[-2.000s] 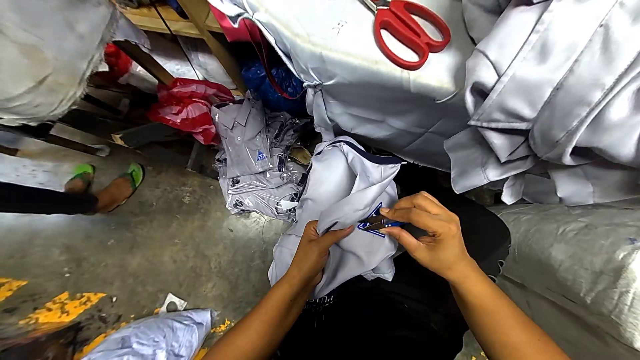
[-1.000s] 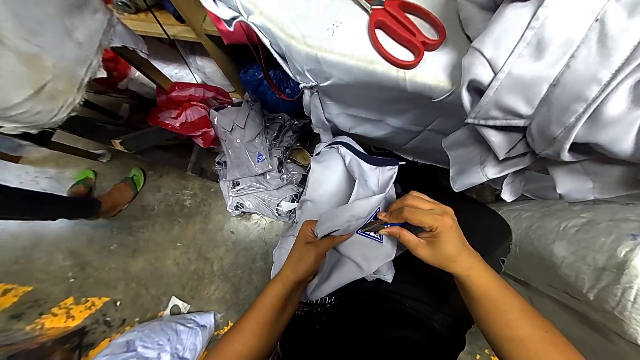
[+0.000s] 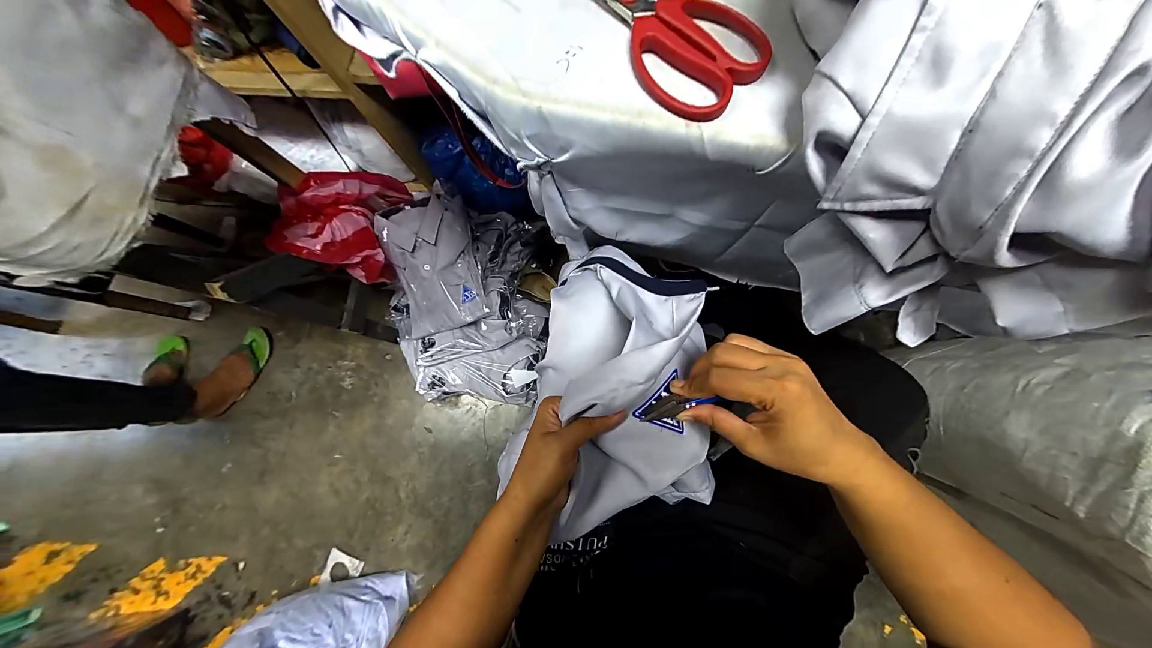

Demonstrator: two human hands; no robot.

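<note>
A light grey garment [image 3: 621, 342] with a dark navy edge lies across my lap. My left hand [image 3: 562, 445] pinches a fold of its cloth, thumb on top. Just right of that thumb is a blue-bordered triangular emblem [image 3: 664, 407] on the cloth. My right hand [image 3: 765, 400] holds small thread snips [image 3: 670, 407] with dark blades and a blue part between thumb and fingers. The blades lie over the emblem, pointing left, and cover part of it. Whether they touch a thread cannot be seen.
Red-handled scissors [image 3: 697, 54] lie on the cloth-covered table [image 3: 540, 81] ahead. Grey garments [image 3: 981, 153] hang over its right side. Bagged grey shirts [image 3: 441, 279] and a red plastic bag [image 3: 337, 216] are beyond my lap. Another person's feet [image 3: 220, 382] in green sandals are at left.
The snips' blades have moved from the emblem's upper part to lie across its middle, with my right hand. My left hand keeps its hold on the cloth.
</note>
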